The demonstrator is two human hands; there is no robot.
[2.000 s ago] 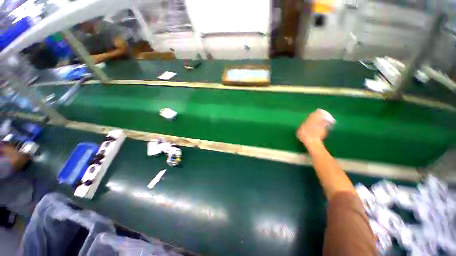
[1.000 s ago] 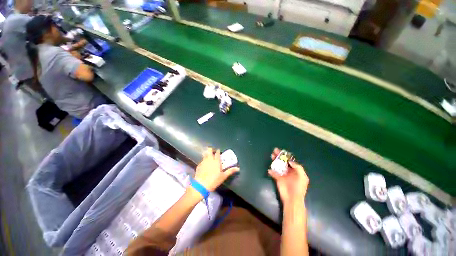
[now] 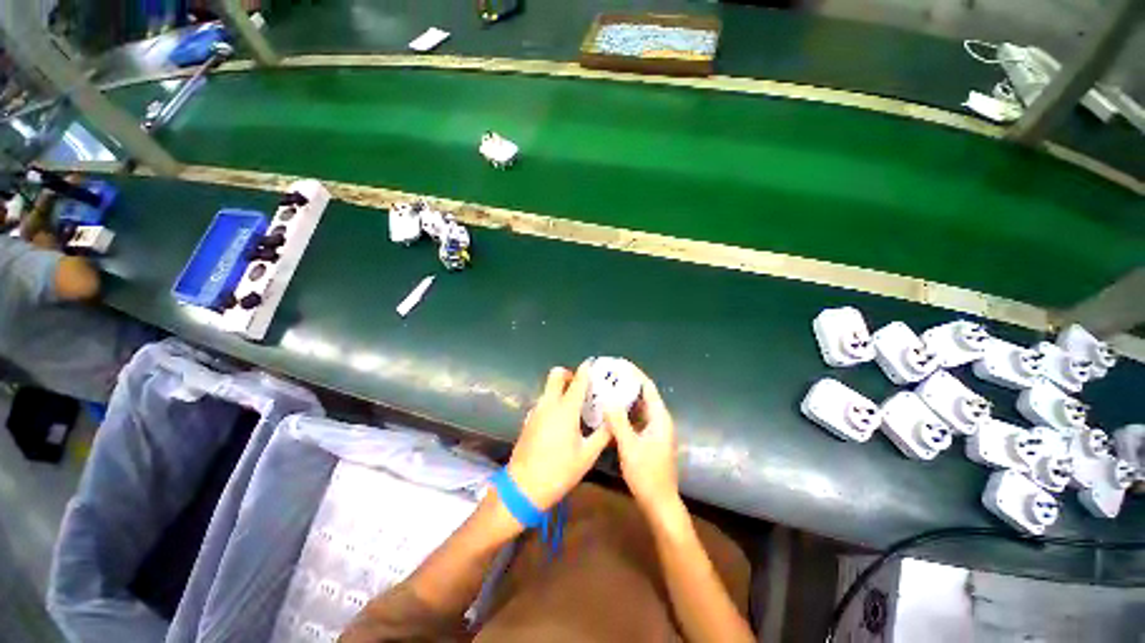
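Observation:
My left hand (image 3: 555, 433), with a blue band on the wrist, and my right hand (image 3: 647, 440) are together above the bench's near edge. Both hold one white adapter (image 3: 612, 384) between them, its face with small socket holes turned up. The fingers hide its sides and underside, so I cannot tell whether the cover is fully closed on the body. A small pile of half-assembled adapters (image 3: 433, 229) lies left of centre on the bench, with a thin white strip (image 3: 416, 295) below it.
Several closed adapters (image 3: 917, 423) lie at right. A half-assembled adapter (image 3: 499, 150) sits on the green conveyor belt (image 3: 703, 163). Left are a blue tray (image 3: 220, 258), a white strip with dark openings (image 3: 283, 258), a lined bin (image 3: 270, 553) and a person's arm. A black cable (image 3: 954, 534) runs lower right.
My hands have come together. The cover in my left hand and the body in my right now meet as one piece. The view has turned, showing more adapters at right.

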